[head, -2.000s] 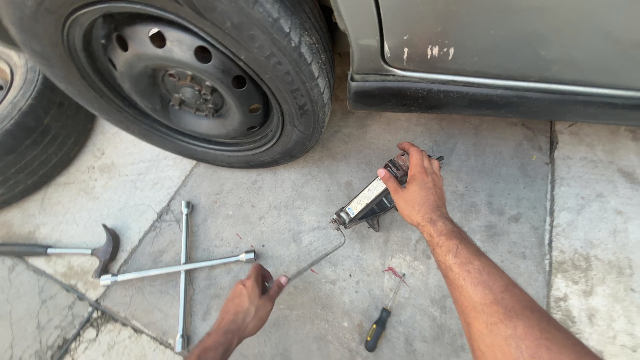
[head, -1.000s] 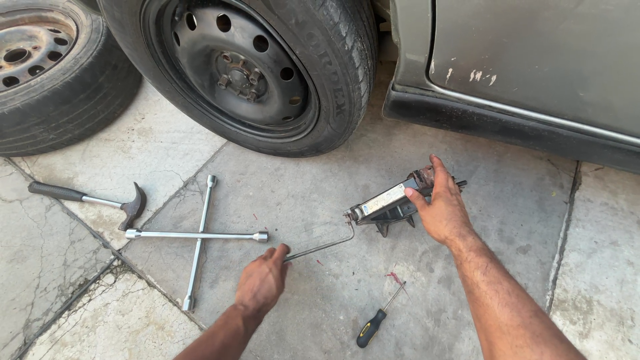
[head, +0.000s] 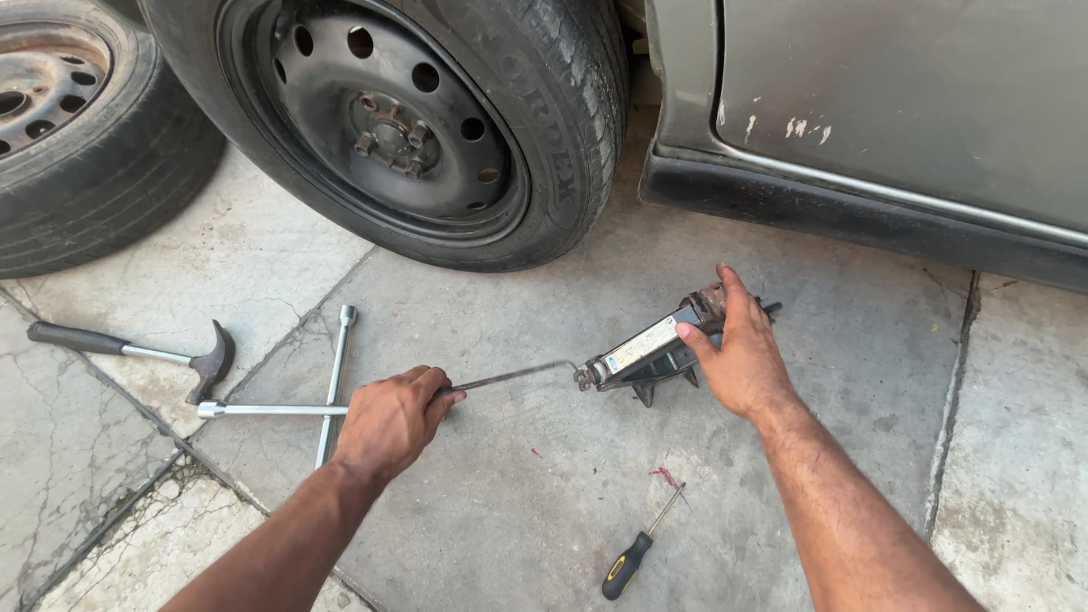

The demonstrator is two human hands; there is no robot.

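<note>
A scissor jack (head: 650,348), folded low and bearing a label, lies on the concrete below the car's sill. My right hand (head: 739,348) grips its far end, thumb on the near side and fingers over the top. In my left hand (head: 395,421) is the end of a thin metal crank rod (head: 510,375), whose bent tip meets the jack's screw end. Partly behind my left hand lies a four-way lug wrench (head: 272,410). A screwdriver (head: 627,565) with a black and yellow handle rests on the ground between my forearms.
A claw hammer (head: 157,351) lies at the left, its head close to the lug wrench. The car's mounted wheel (head: 391,127) stands above the tools, with a loose wheel (head: 110,187) at the upper left. The car's black sill (head: 816,204) runs along the upper right.
My left hand has moved over one arm of the lug wrench, which lay uncovered one second ago. It still holds the rod, and my right hand stays on the jack.
</note>
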